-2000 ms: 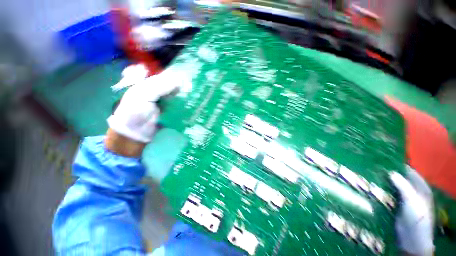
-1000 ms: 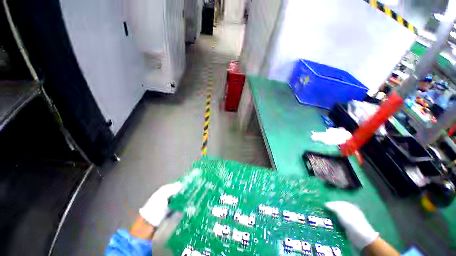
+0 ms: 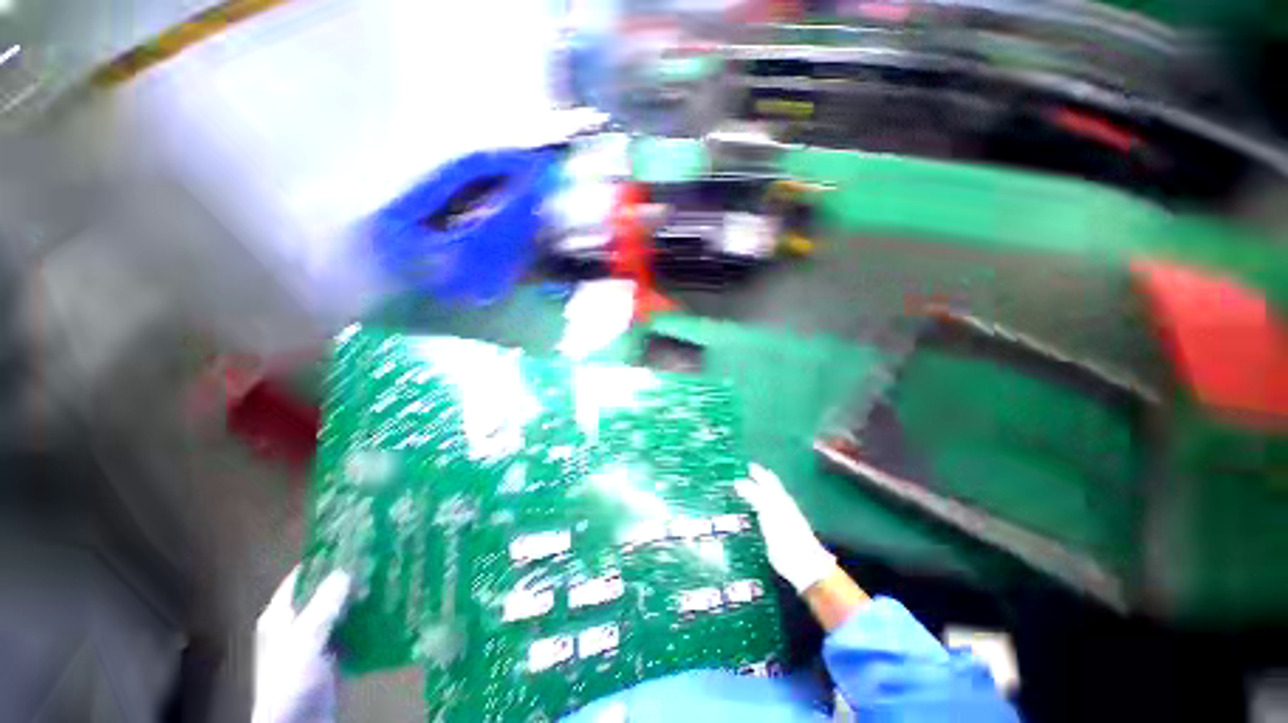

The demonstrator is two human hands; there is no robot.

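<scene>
A large green circuit board, with white-outlined pads on the face towards me, is held up in front of me between both hands. My left hand, in a white glove, grips its lower left edge and is partly cut off by the bottom of the picture. My right hand, also in a white glove, holds the right edge, with its fingertips at the rim. The picture is blurred, and the board's far side is hidden.
A frame with silvery edge rails lies on the green bench to the right. A red flat sheet is at the far right. A blue bin, a red post and dark bins stand behind the board.
The view has turned right from the aisle to the bench, bringing the frame and red sheet into sight. The board has moved left and up in the picture, still held in both hands.
</scene>
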